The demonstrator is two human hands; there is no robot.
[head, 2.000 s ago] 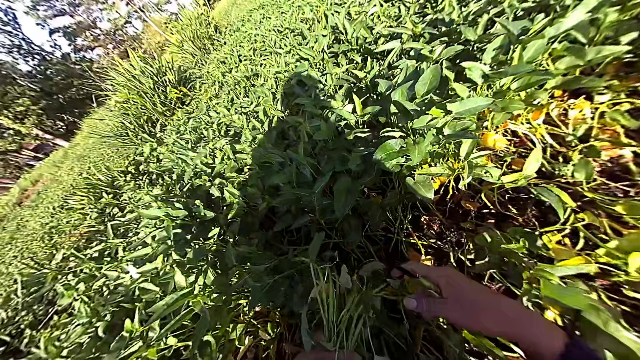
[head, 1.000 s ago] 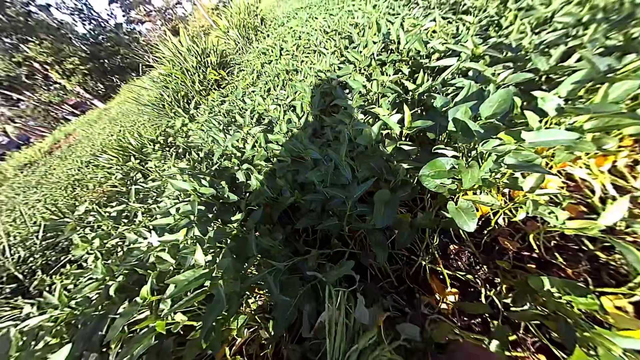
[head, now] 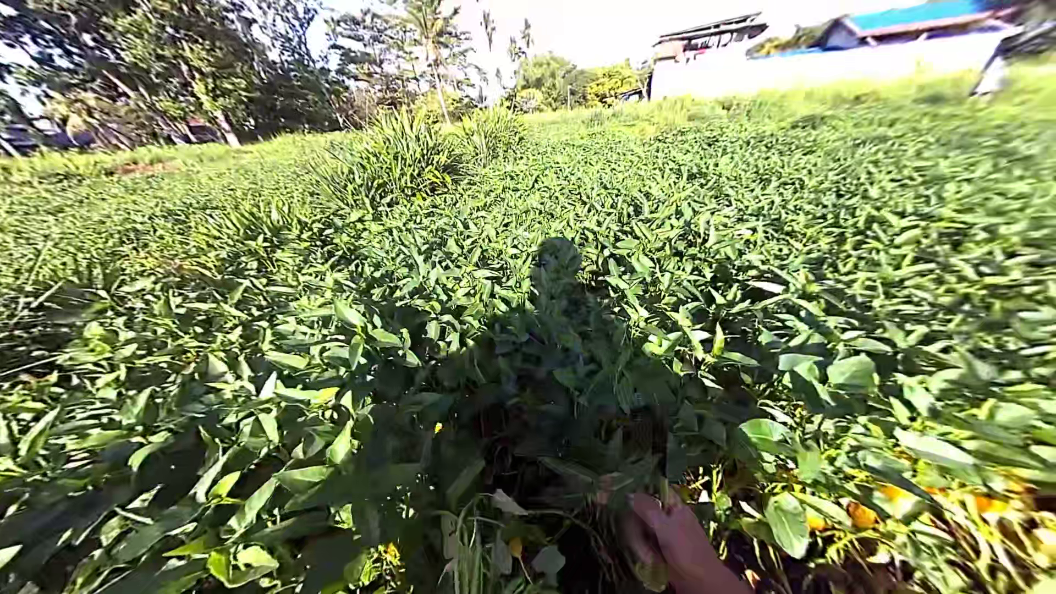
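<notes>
Low at the centre right, my right hand [head: 672, 540] reaches into the leafy green plants [head: 577, 396], its fingers curled around stems; motion blur and shade hide the fingertips. A bunch of pale green cut stems [head: 468, 553] stands upright at the bottom edge, left of my right hand. My left hand is out of view, so what holds the bunch cannot be seen. My shadow falls over the plants ahead.
Dense low foliage spreads all around. Taller grassy clumps [head: 404, 157] rise farther off, with trees [head: 247, 66] behind. A pale wall [head: 742, 74] and a blue-roofed building [head: 916, 21] stand at the back right. Yellowed leaves [head: 862, 516] lie lower right.
The view has tilted up, bringing the buildings and sky in. My right hand, barely visible at the bottom edge one second ago, shows clearly again among the plants.
</notes>
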